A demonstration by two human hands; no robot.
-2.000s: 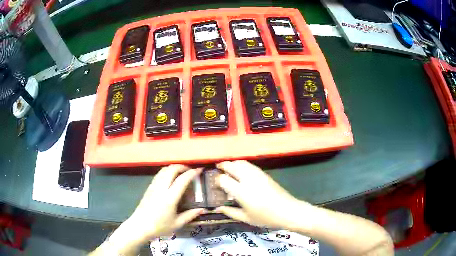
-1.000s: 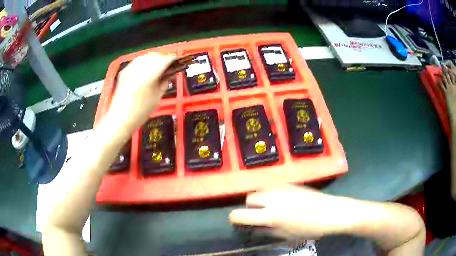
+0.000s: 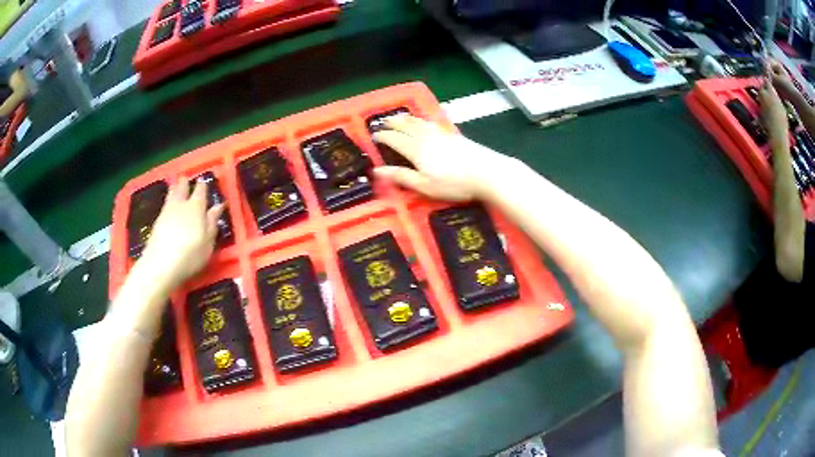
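Note:
An orange-red tray holds black closed flip phones in two rows of pockets. Front-row phones, such as this flip phone, show a gold emblem and round gold badge; the leftmost is partly behind my left forearm. My left hand is over the second back-row flip phone, fingertips on its top. My right hand reaches over the rightmost back-row flip phone, mostly hiding it. The third back-row phone has a dark face. On the fourth, a dark piece with an emblem lies slightly askew.
Another red tray stands at the back left. A laptop-like white slab with a blue mouse is at the back right. Another person's arm reaches over a red tray at right. A dark fan base stands at left.
My left hand has moved down onto the second back-row phone, my right hand up to the back right. The third and fourth back-row phones now show dark faces instead of white labels. The view has shifted.

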